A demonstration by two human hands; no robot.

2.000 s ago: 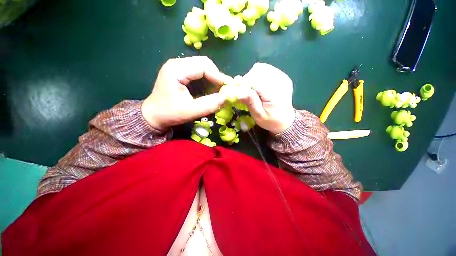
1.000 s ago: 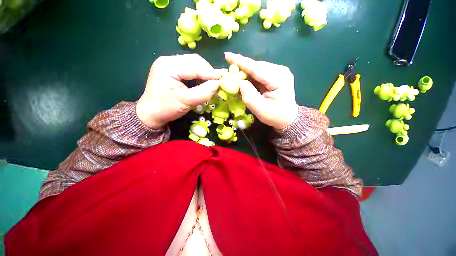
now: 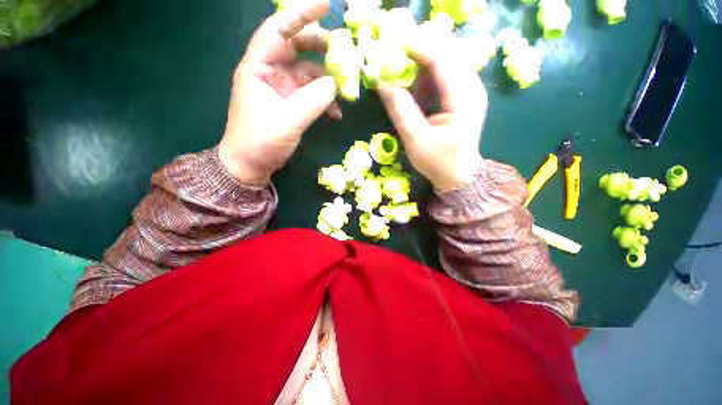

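Note:
My left hand (image 3: 269,111) is over the upper pile of lime green toy figures, with its thumb and forefinger on one figure (image 3: 343,65). My right hand (image 3: 447,123) has its thumb and forefinger around another figure (image 3: 394,70) beside it. Glare blurs the finger contact and the pile's outlines. A small near cluster of green figures (image 3: 368,192) lies between my forearms. One piece in it, a hollow figure part (image 3: 385,148), shows a round dark hole.
Yellow-handled side nippers (image 3: 568,178) and a pale cream stick (image 3: 557,240) lie right of my right sleeve. A short group of figures (image 3: 638,215) lies near the right table edge. A black smartphone (image 3: 663,85) is upper right. A clear bag of green pieces (image 3: 36,17) is upper left.
Both hands have moved up from the near cluster to the upper pile. The figure held between them is no longer there, and the near cluster shows more pieces. The view has shifted slightly.

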